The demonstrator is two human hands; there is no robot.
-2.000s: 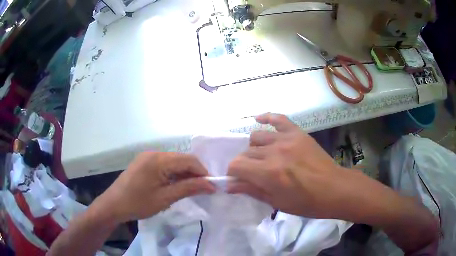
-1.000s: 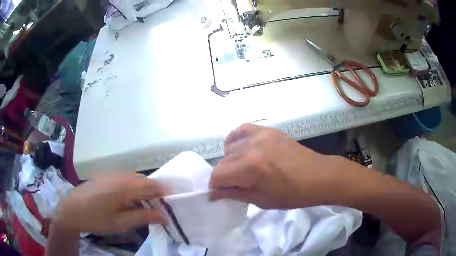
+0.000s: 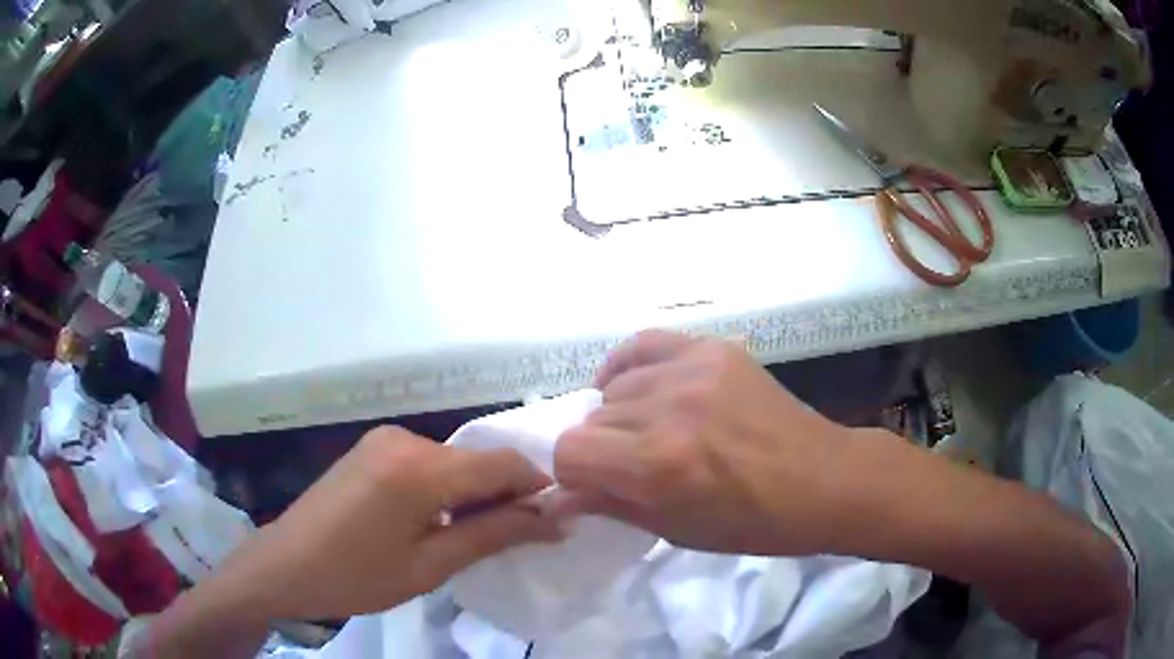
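A white garment piece (image 3: 554,586) is bunched below the front edge of the machine table. My left hand (image 3: 425,509) pinches its upper edge between thumb and fingers. My right hand (image 3: 682,438) grips the same edge just to the right, with the fingertips of both hands almost touching. A flap of the white cloth stands up behind the fingers. The fold between the fingertips is mostly hidden by the hands.
The white table (image 3: 386,283) carries the sewing machine (image 3: 978,64), orange-handled scissors (image 3: 937,229) and a green-rimmed tin (image 3: 1033,178). A bottle (image 3: 122,290) and red and white cloth (image 3: 116,541) lie at left. A pale bag (image 3: 1094,464) and blue bucket (image 3: 1088,337) are at right.
My left hand has moved right, up to my right hand, since the last earlier frame. The dark trim stripes seen by it then are now out of sight. The camera view has shifted slightly.
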